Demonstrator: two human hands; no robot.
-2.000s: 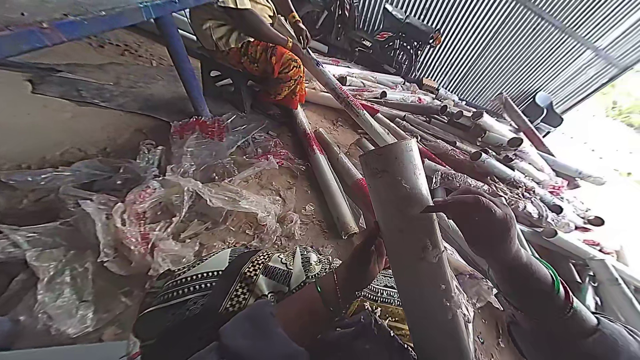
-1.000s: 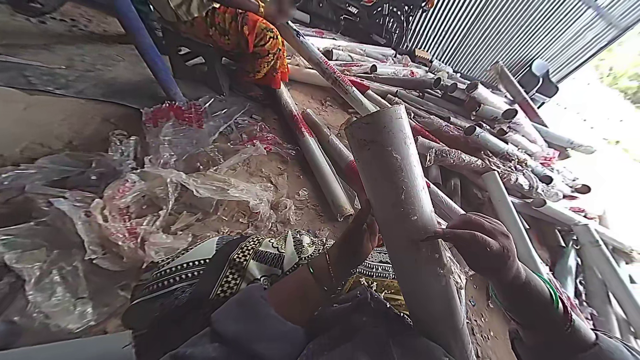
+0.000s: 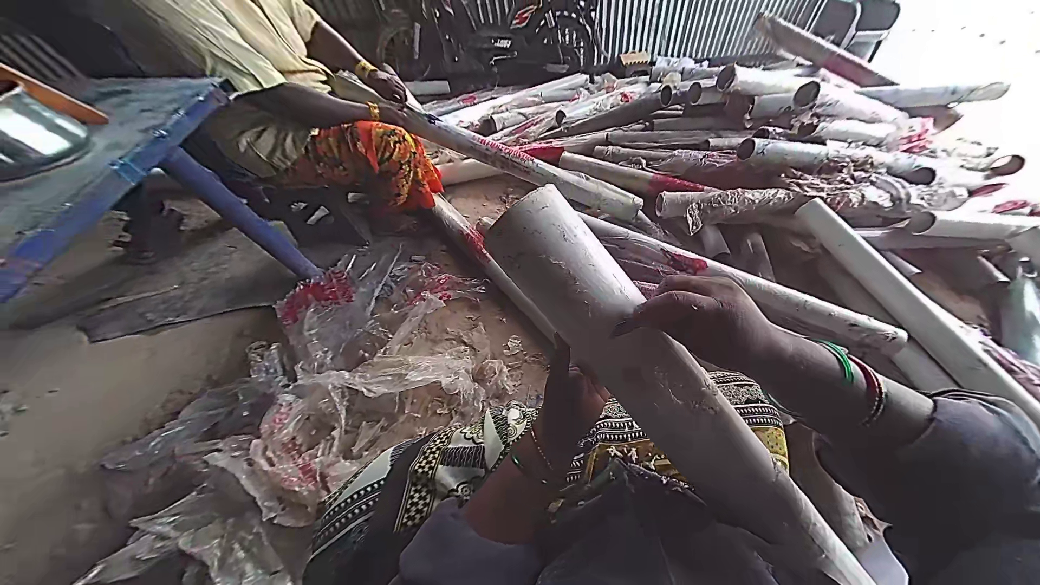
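A thick, pale grey tube (image 3: 642,357) lies tilted across my lap, its wide end pointing up and away from me. My left hand (image 3: 569,406) grips the tube's left side from below, its fingers partly hidden by the tube. From the right, my right hand (image 3: 703,317) rests on the tube's upper surface, thumb and fingertips touching it near the middle; whether anything small is between them I cannot tell. Patterned cloth (image 3: 431,463) covers my legs under the tube. Bangles are on both my wrists.
Crumpled clear plastic wrap (image 3: 390,374) with red print lies on the ground at left. A blue-framed table (image 3: 162,138) stands at upper left. A seated person (image 3: 268,122) holds a long tube (image 3: 520,162). Several tubes (image 3: 772,154) are piled at right, with a motorcycle (image 3: 504,41) behind.
The view has shifted, showing more of the table and the seated person. My hands stay at the same tube, the right one still touching its surface.
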